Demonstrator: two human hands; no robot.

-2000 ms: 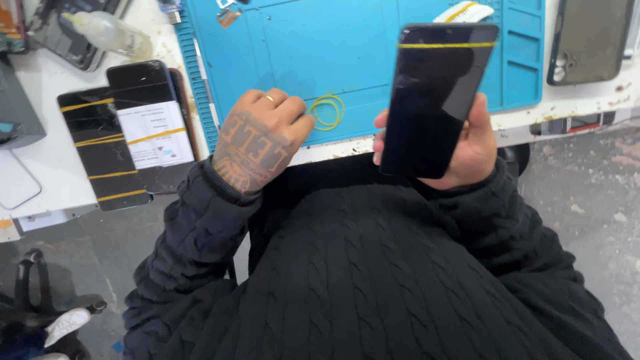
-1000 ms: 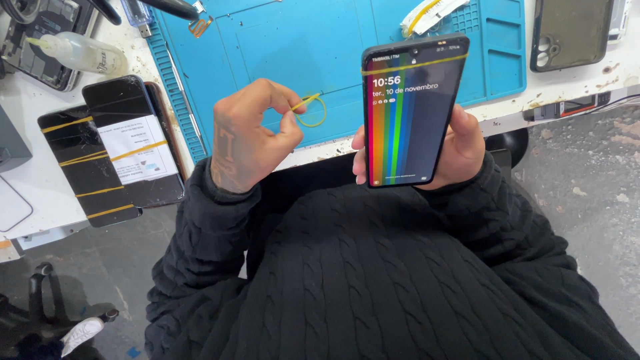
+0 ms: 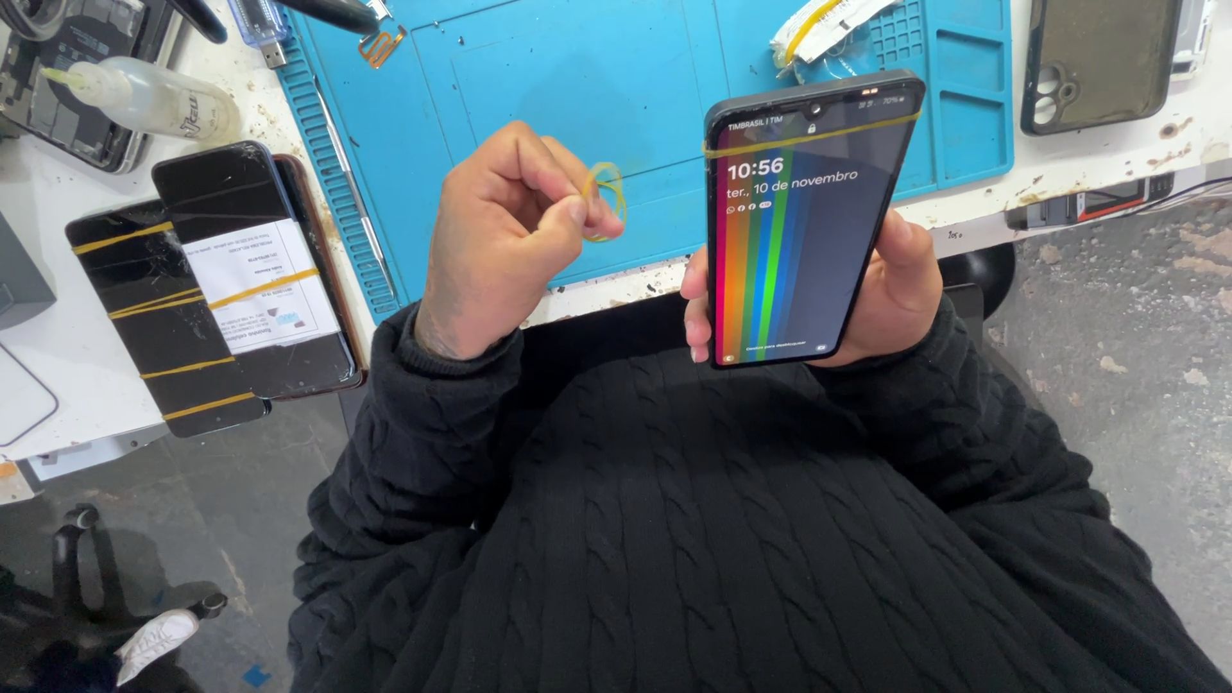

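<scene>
My right hand (image 3: 905,289) holds a dark smartphone (image 3: 808,231) upright, with its lit lock screen showing coloured stripes. Across the phone's upper end runs a yellow rubber band (image 3: 847,129). Between the thumb and fingertips of my left hand (image 3: 510,231) is a looped yellow rubber band (image 3: 606,197), held over the near edge of the blue silicone repair mat (image 3: 539,87). A gap separates this loop from the phone.
Banded smartphones (image 3: 173,337), one with a paper label (image 3: 260,279), lie at the left. Beyond them are a plastic squeeze bottle (image 3: 164,101) and an opened phone (image 3: 58,96). A phone back cover (image 3: 1097,58) lies far right. A white banded packet (image 3: 818,34) rests on the mat.
The phone's screen was dark two seconds ago and is now lit. My left hand has lifted the rubber band that lay on the mat.
</scene>
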